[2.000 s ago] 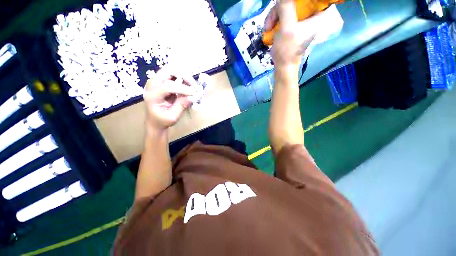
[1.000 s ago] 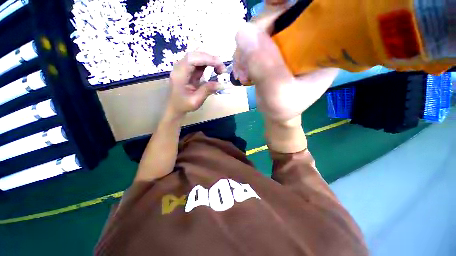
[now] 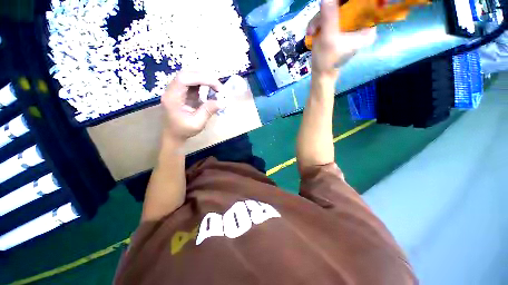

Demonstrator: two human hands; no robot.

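Note:
My left hand (image 3: 186,106) holds a small white plastic fitting (image 3: 225,94) in its fingertips, above the tan work board (image 3: 125,147). My right hand (image 3: 331,44) is wrapped around the orange electric screwdriver (image 3: 367,14) at the top of the view. The dark nose of the screwdriver is over the screw feeder (image 3: 287,50); whether it touches the feeder cannot be told. The black parts tray (image 3: 117,116) holds a heap of small white plastic parts (image 3: 195,39), beyond my left hand.
White tubes (image 3: 39,225) lie in parallel rows at left, beside a black rack (image 3: 72,161) with yellow marks. A blue bin (image 3: 267,83) is under the feeder, with a clear plastic bag (image 3: 270,11) near it. A black crate (image 3: 415,92) and blue crates (image 3: 468,80) stand at right.
My right hand and the screwdriver came down beside the fitting one second ago and are now back up and right, over the feeder. My left hand has moved left with the fitting.

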